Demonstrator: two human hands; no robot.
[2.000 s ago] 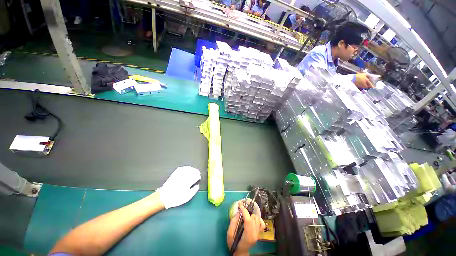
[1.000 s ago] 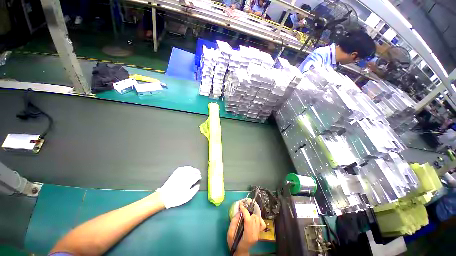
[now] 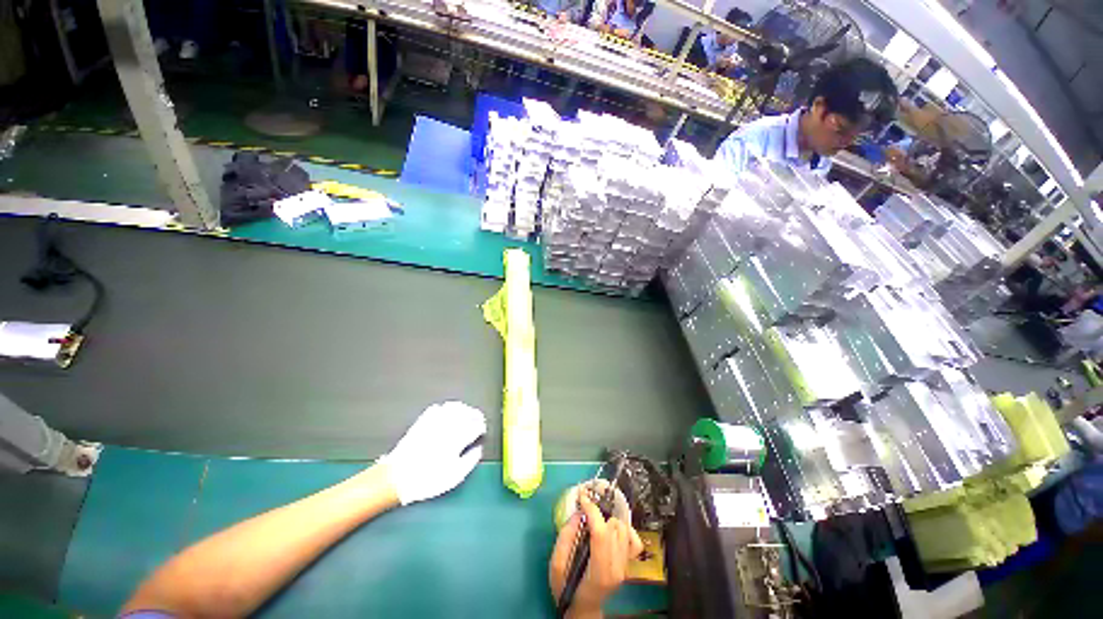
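My left hand wears a white glove and rests at the near edge of the belt, left of the yellow-green wrapped bar. I see nothing in it, but its fingers are bunched and their undersides are hidden. My bare right hand holds the black soldering iron like a pen at the tip-cleaning pot; the iron's tip is hard to make out. A white power supply unit with a black power cord lies on the belt, cut off by the left edge.
The solder feeder and green solder spool stand right of my right hand. Clear plastic trays are stacked at right. White housings are piled beyond the belt, near a dark cloth. A person is behind the trays.
The power supply unit and its cord have moved left, partly out of the picture. My hands have stayed in place. The person behind the trays has lowered their raised hand out of sight.
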